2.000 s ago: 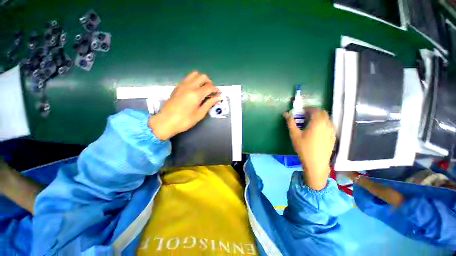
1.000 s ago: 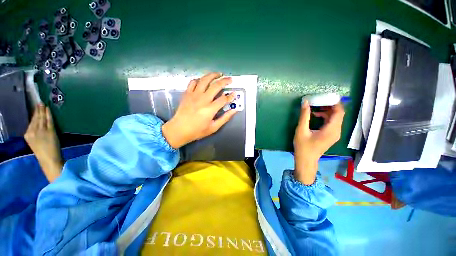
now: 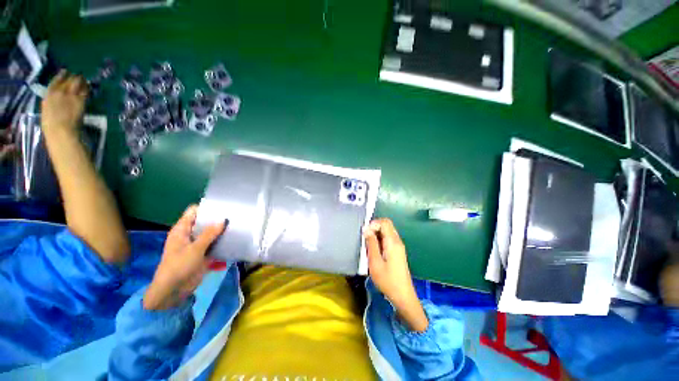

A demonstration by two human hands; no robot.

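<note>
A dark grey back panel (image 3: 298,216) with a white backing sheet (image 3: 372,178) under it is in front of me, slightly tilted. A camera lens piece (image 3: 352,191) sits at its far right corner. My left hand (image 3: 184,257) grips the panel's left end, thumb on top. My right hand (image 3: 389,264) pinches the right edge of the panel or sheet; which one is unclear. The glue bottle (image 3: 450,215) lies on its side on the green table, right of the panel, its blue tip pointing right.
A loose lens pile (image 3: 152,111) lies at the left. A panel stack (image 3: 558,231) with white sheets stands at the right. A panel with pale pads (image 3: 447,48) lies at the far side. Another person's arm (image 3: 89,178) reaches in at left; a blue sleeve (image 3: 607,346) shows lower right.
My left hand has moved from the lens piece to the panel's left end. My right hand has let go of the glue bottle and taken the right edge. The panel has tilted.
</note>
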